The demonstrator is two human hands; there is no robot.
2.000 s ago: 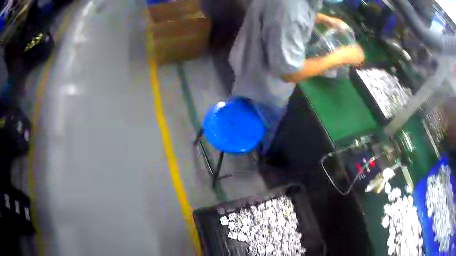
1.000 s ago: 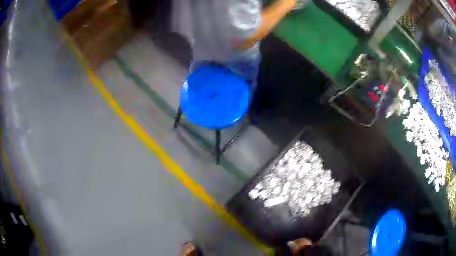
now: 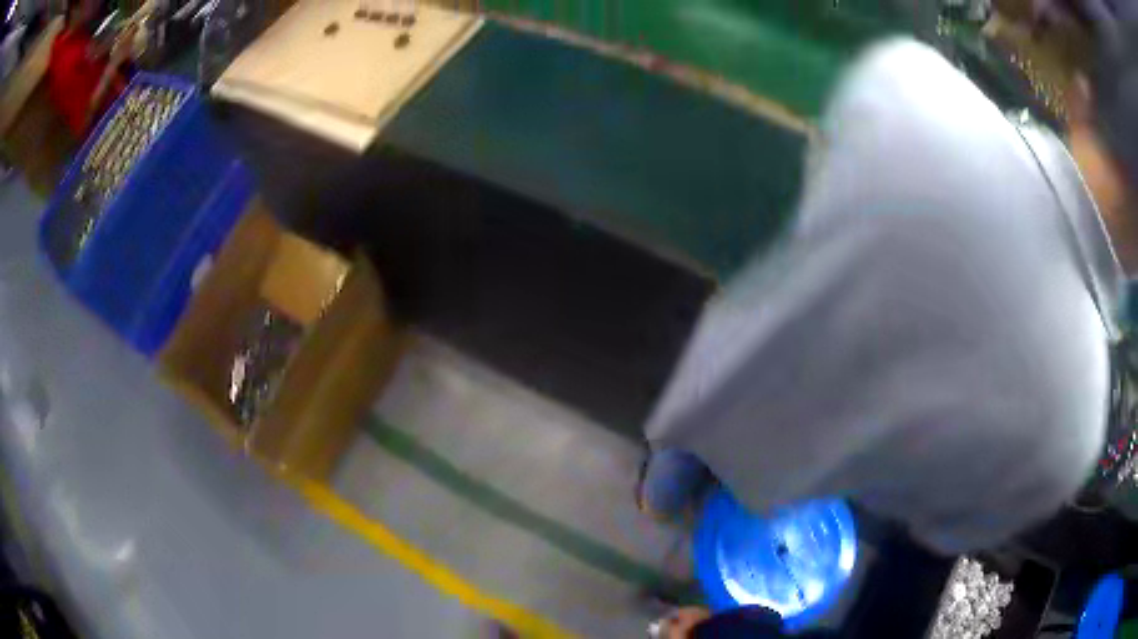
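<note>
A blurred skin-coloured shape, probably my right hand [image 3: 680, 623], is cut off by the bottom edge, beside a dark sleeve-like patch. Its fingers and any hold cannot be made out. My left hand cannot be identified. Nearest in front is a round bright blue stool [image 3: 776, 559], below and partly behind a person in a grey top [image 3: 899, 300] who leans over the bench. A black tote [image 3: 1031, 597] with a heap of white housings [image 3: 973, 602] stands right of the stool, cut off by the bottom edge.
An open cardboard box [image 3: 327, 399] stands on the floor, beside a blue bin [image 3: 162, 256] with rows of small round parts. A tan cardboard sheet [image 3: 337, 63] with small dark pieces lies on the green bench [image 3: 599, 137]. A yellow line [image 3: 387, 544] crosses the floor. Another blue stool [image 3: 1101, 609] shows lower right.
The view has swung and moved forward to the left. The person, cardboard box and blue bin appear larger. The stool and tote have shifted toward the lower right, and the bench device has left the view.
</note>
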